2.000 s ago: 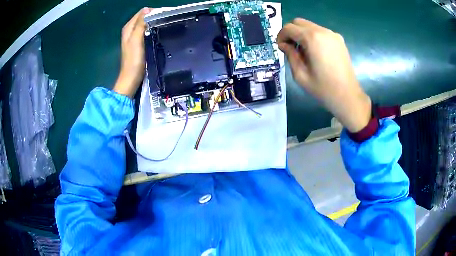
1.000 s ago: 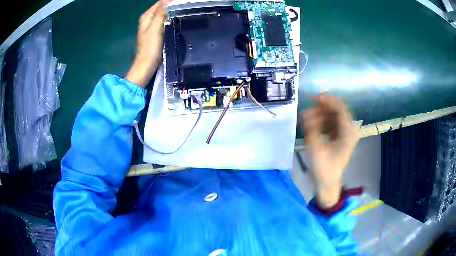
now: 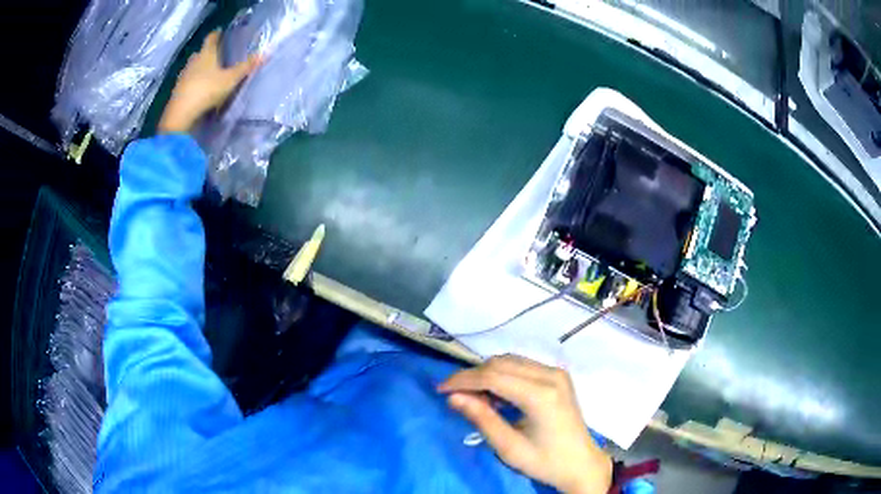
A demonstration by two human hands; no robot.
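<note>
My left hand (image 3: 205, 85) is at the upper left, on a clear crinkled plastic bag (image 3: 309, 58) with its thumb and fingers spread at the bag's edge. Whether it grips the bag is hard to tell. My right hand (image 3: 531, 415) is in front of my body, fingers curled, with nothing visible in it. The projector unit (image 3: 642, 207) lies open on a white protective sheet (image 3: 541, 347) at the right, untouched. Its green main board (image 3: 723, 232) is on the right side. Thin wires and a pale ribbon cable (image 3: 512, 321) hang over the near edge.
Another bagged item (image 3: 130, 58) lies at the far upper left. The green bench (image 3: 425, 145) has a worn tan edge (image 3: 357, 301) near my body. Wrapped stacks (image 3: 82, 357) stand at the lower left. A pale rail (image 3: 667, 39) runs behind the bench.
My view has turned left, so the unit shows further right and tilted. My left hand has left the unit and reached the plastic bag. My right hand has come in front of my body.
</note>
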